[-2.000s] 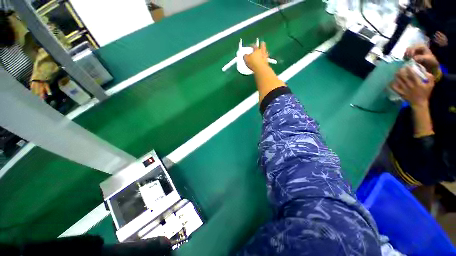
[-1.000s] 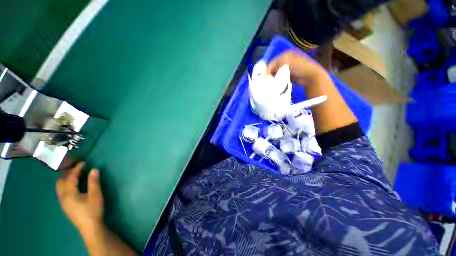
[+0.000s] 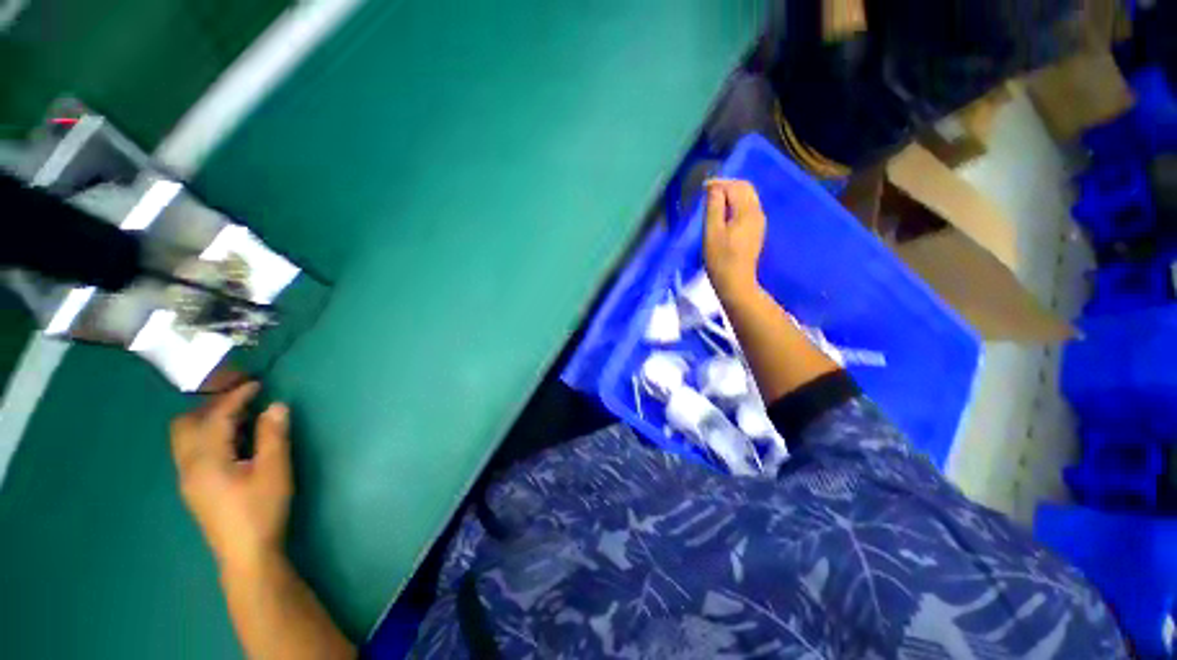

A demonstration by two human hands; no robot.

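Observation:
A blue tote [image 3: 891,303] stands right of the bench, with several white plastic parts [image 3: 707,400] at its near end. My right hand [image 3: 733,239] is over the tote's left side near the far corner, fingers curled. Whether it grips the rim or something small cannot be told. My left hand [image 3: 239,477] is over the bench by the screw feeder [image 3: 168,342], thumb and fingers apart, with nothing visible in it. Its farthest fingertips are blurred near the feeder's front plate. A black screwdriver [image 3: 78,245] hangs over the feeder.
The green bench [image 3: 478,194] has a white border strip [image 3: 245,84] with the darker green belt beyond. A dark-clothed person [image 3: 904,71] is at the top right. Open cardboard boxes [image 3: 968,245] stand beyond the tote, and more blue totes [image 3: 1123,361] are at the far right.
My right hand went from the belt to the tote, was at white parts there a second ago, and is now off them, fingers curled. My left hand has come into view and stays by the feeder.

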